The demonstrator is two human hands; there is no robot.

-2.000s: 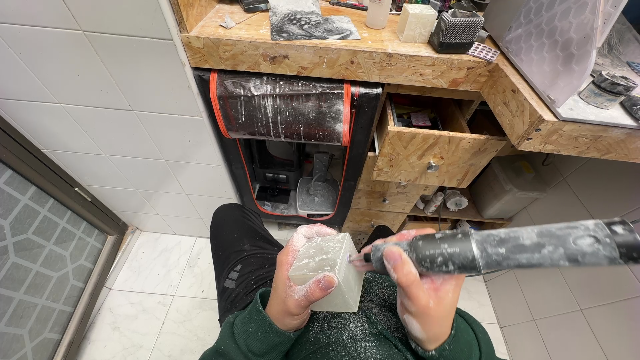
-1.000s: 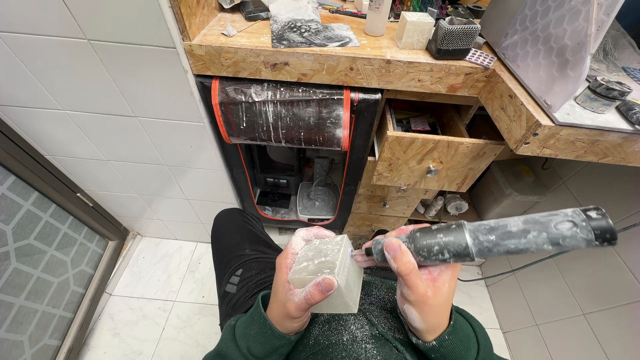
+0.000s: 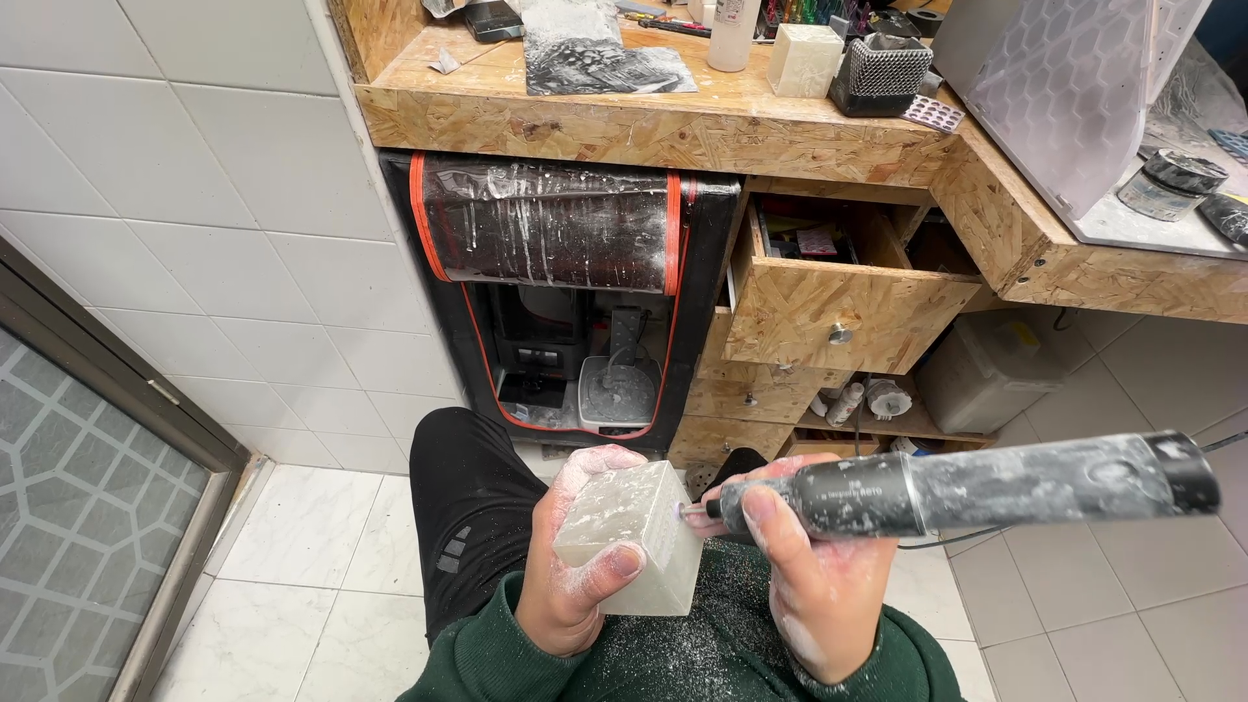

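My left hand (image 3: 575, 565) grips a pale, off-white block (image 3: 634, 536) with powder on its top face, thumb across the front and fingers behind. Wrapped around a black, dust-coated handheld rotary tool (image 3: 975, 487) is my right hand (image 3: 819, 575). The tool lies nearly level, its body pointing right and a cord trailing behind it. Its thin bit (image 3: 694, 509) meets the block's right face; whether it is spinning cannot be told. White dust covers my fingers and the front of my green top.
Ahead stands an OSB workbench (image 3: 634, 127) with a similar block (image 3: 805, 60), a bottle (image 3: 731, 34) and a mesh holder (image 3: 882, 76). Beneath are a black enclosure with a rolled-up clear flap (image 3: 556, 224) and a pulled-out drawer (image 3: 848, 312). A metal-framed door (image 3: 185, 526) is at left.
The rotary tool's rear end has swung slightly, first toward the top of the view, then back down. Both hands keep their hold, and the block stays nearly in place.
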